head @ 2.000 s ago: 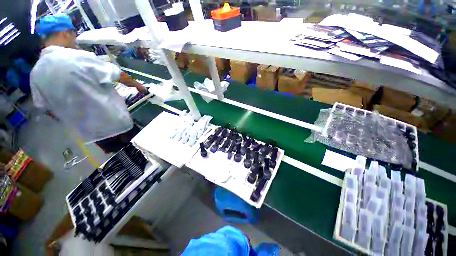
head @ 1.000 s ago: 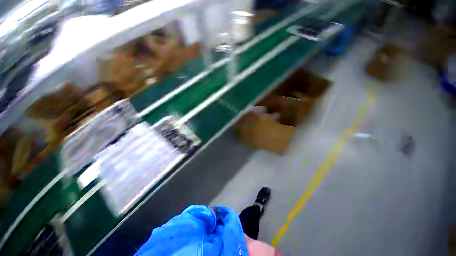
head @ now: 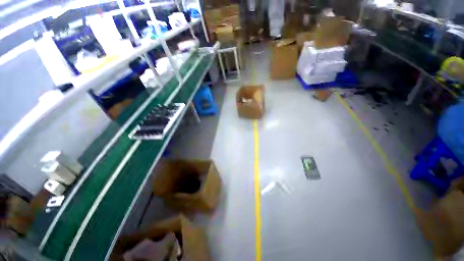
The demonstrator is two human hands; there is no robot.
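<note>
Neither of my hands is in the picture. The nearest things are a long green-topped bench (head: 109,191) with pale lines along it, running away on the left, and an open brown carton (head: 203,191) on the floor beside it. Another open carton (head: 196,239) at the bottom edge holds something pale pinkish. A white tray (head: 158,122) with rows of dark items lies on the bench further along. Small white boxes (head: 60,171) stand at the bench's far side. The view is somewhat blurred.
A yellow line (head: 257,193) runs along the grey floor. A small carton (head: 250,102) stands on it. A dark flat piece (head: 310,167) and white scraps lie on the floor. Blue stools (head: 205,100) stand by the bench and at right. A person in blue (head: 453,127) is at the right edge.
The view has swung right, from the bench with trays and a worker to the floor aisle. My blue sleeve or clothing, seen at the bottom earlier, is out of view.
</note>
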